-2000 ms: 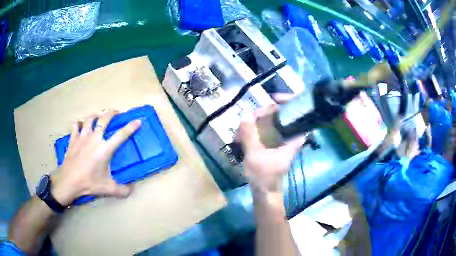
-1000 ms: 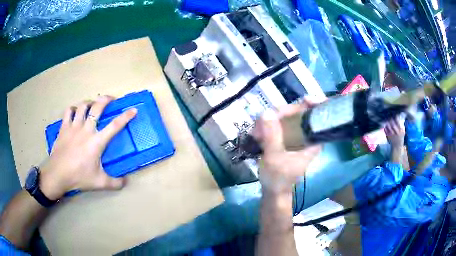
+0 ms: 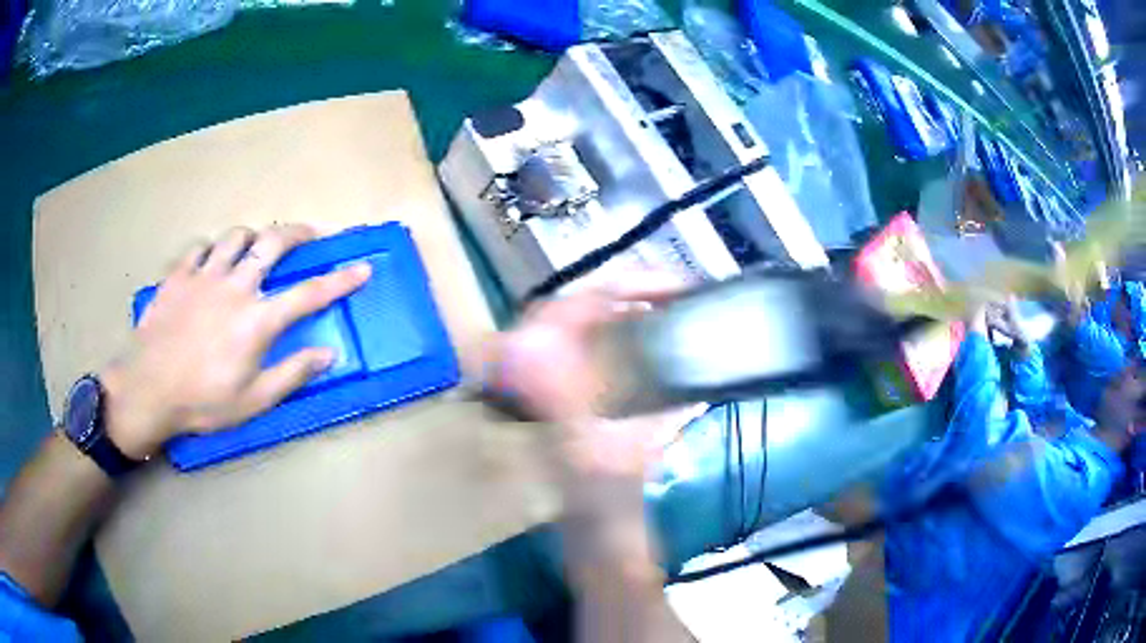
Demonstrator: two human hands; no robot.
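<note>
The blue handheld unit (image 3: 409, 302) lies back side up on the cardboard work mat (image 3: 365, 502). My left hand (image 3: 226, 333) rests spread on its left part, with fingers and thumb over the recessed panel, pressing on it rather than wrapped round it. My right hand (image 3: 566, 364) is blurred and is closed round the electric screwdriver (image 3: 742, 337). The tool is held nearly level, its front end towards the unit's right edge. Its tip is hidden or blurred, so contact cannot be told.
The screw feeders (image 3: 603, 163) stand right of the mat, a black cable across them. A red-pink tin box (image 3: 911, 302) is beyond. Plastic bags (image 3: 120, 25) and blue waiting units (image 3: 522, 15) lie at the back. A person in a blue smock (image 3: 993, 465) is at right.
My right hand has moved the screwdriver left, from the near feeder's front to the unit's right edge. My left hand stays on the unit, its thumb now on the panel.
</note>
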